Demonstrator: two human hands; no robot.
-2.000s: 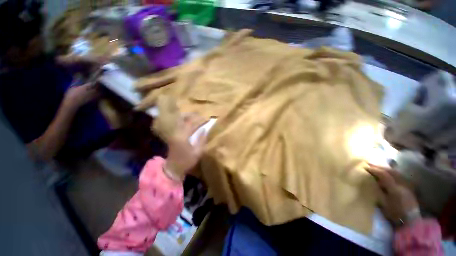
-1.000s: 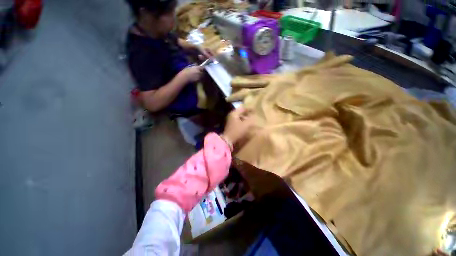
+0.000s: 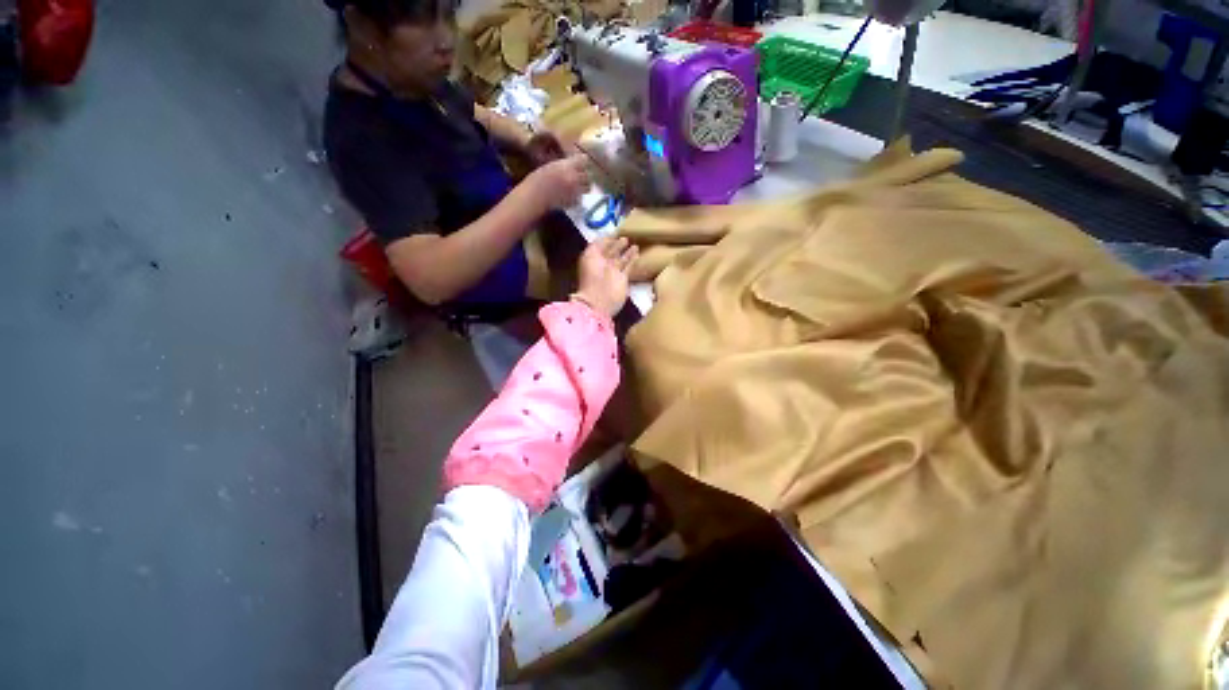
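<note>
Tan-gold, slightly shiny cloth (image 3: 863,391) lies spread in folds over the white table (image 3: 863,613), its near edge hanging over the table's front. Rolled fabric pieces (image 3: 681,224) lie at the table's far left end. My left hand (image 3: 608,275), in a pink sleeve cover, reaches out to the table's left end beside the rolls. Its fingers look apart, and nothing shows in it. My right hand is out of the picture. Bright lamp glare shows at the lower right edge.
A person (image 3: 452,175) sits at the neighbouring purple-ended sewing machine (image 3: 708,119). Blue-handled scissors (image 3: 603,212) lie near that person's hands. A white thread cone (image 3: 783,127) and a green basket (image 3: 815,73) stand behind. A box (image 3: 559,600) with printed items is below the table.
The view has swung left. My left hand has moved from the cloth's near edge to the rolls at the far left. My right hand has left the picture.
</note>
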